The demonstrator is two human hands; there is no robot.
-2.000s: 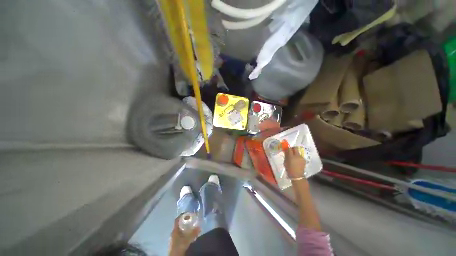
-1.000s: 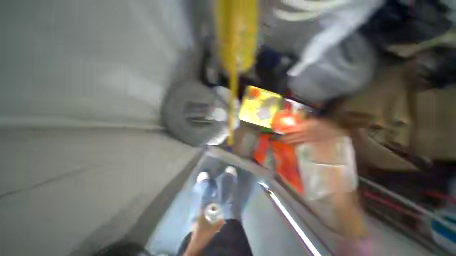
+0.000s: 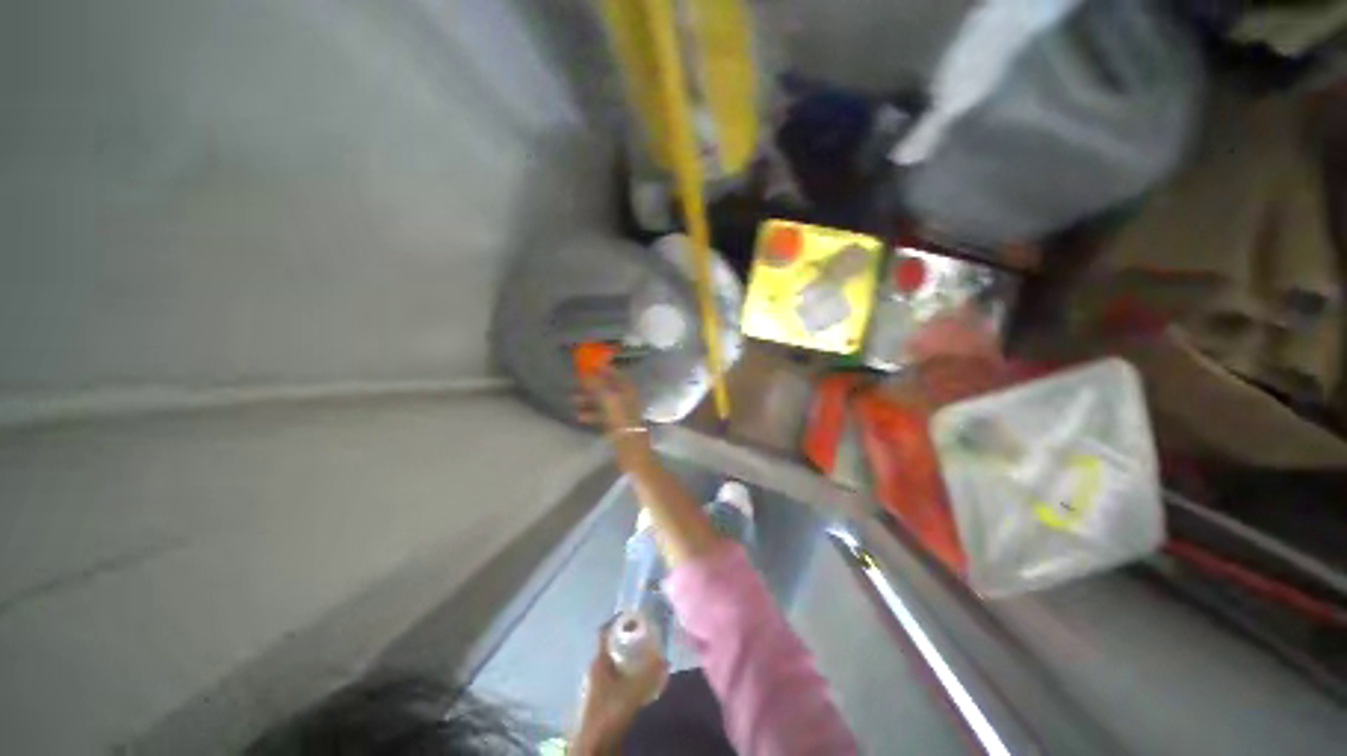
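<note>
My left hand (image 3: 609,691) is shut around a small translucent bottle (image 3: 631,635), held upright low in the view with its open mouth up. My right hand (image 3: 612,402) reaches across to the grey plastic drum (image 3: 539,318) and holds an orange cap (image 3: 593,361) in its fingertips, over the drum's top beside its handle. I cannot tell whether the cap touches the drum. The large silver can (image 3: 1005,495), with a white and yellow marked top and orange-red side, stands at the right with no hand on it.
A yellow tin (image 3: 810,290) and a smaller silver tin (image 3: 934,303) with red caps stand behind. A yellow pole (image 3: 691,192) rises beside the drum. Another grey drum (image 3: 1056,133) and cardboard (image 3: 1256,251) are at the right. A low ledge (image 3: 776,470) runs in front.
My right hand has left the silver can and moved left to the grey drum with the orange cap. My left hand still holds the bottle. The view has shifted.
</note>
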